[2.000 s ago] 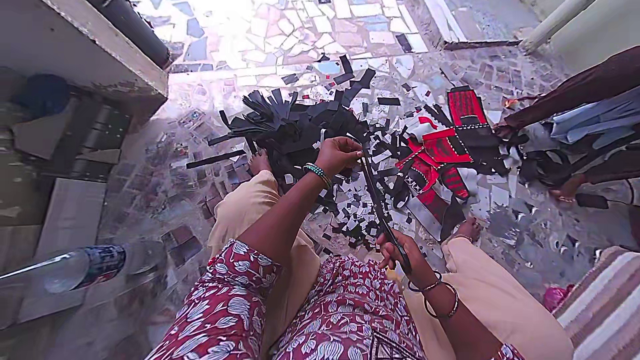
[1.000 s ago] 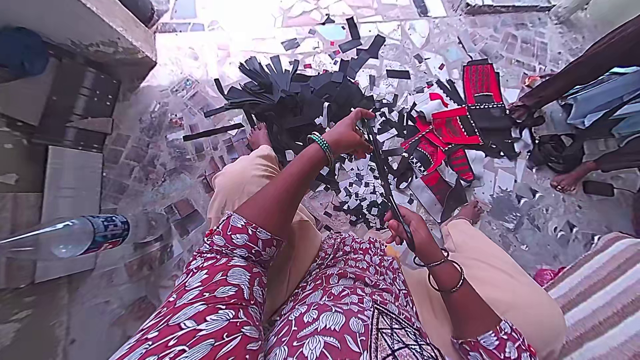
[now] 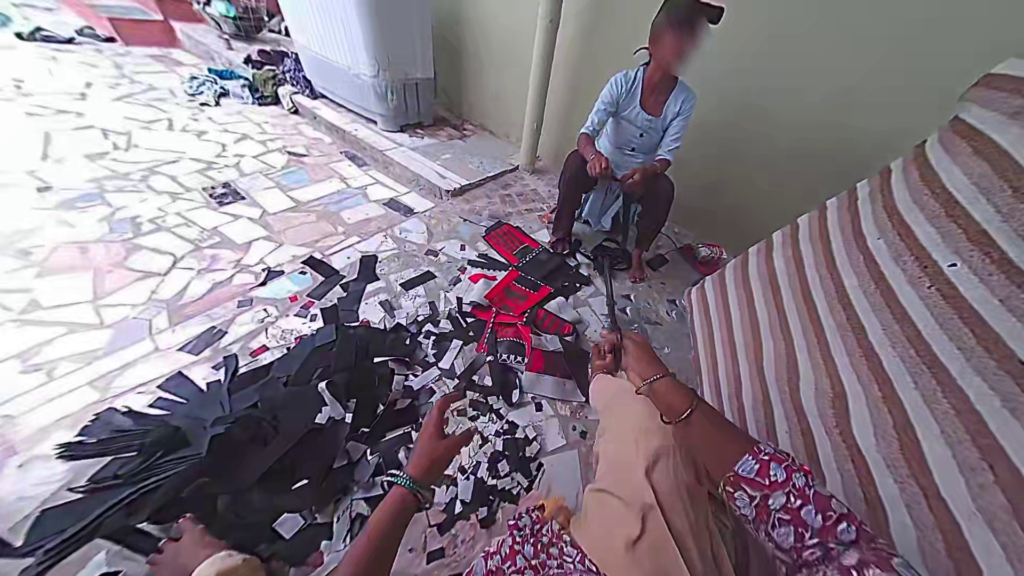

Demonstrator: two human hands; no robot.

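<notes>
My left hand [image 3: 438,444], with a green beaded bangle at the wrist, hovers low over small black and white cut scraps [image 3: 500,456]; its fingers are apart and no held thing shows. To its left spreads a heap of black strips [image 3: 272,448]. My right hand [image 3: 628,360], beside my right foot, is closed round a long, narrow dark thing [image 3: 611,300] that points away from me; whether it is a strip or a tool is unclear. Between the hands and farther off lie red and black patterned pieces [image 3: 516,292] with white-dotted edges.
A person [image 3: 636,152] sits by the wall, hands together over pale blue cloth. A striped brown and white textile surface [image 3: 864,304] rises at the right. A low ledge [image 3: 384,156] carries a large white container [image 3: 360,56]; clothes [image 3: 256,80] lie beside it.
My hands were close together on a long dark thing; now they are apart, the left released and low over the scraps, the right by my foot. The view has swung up and to the right.
</notes>
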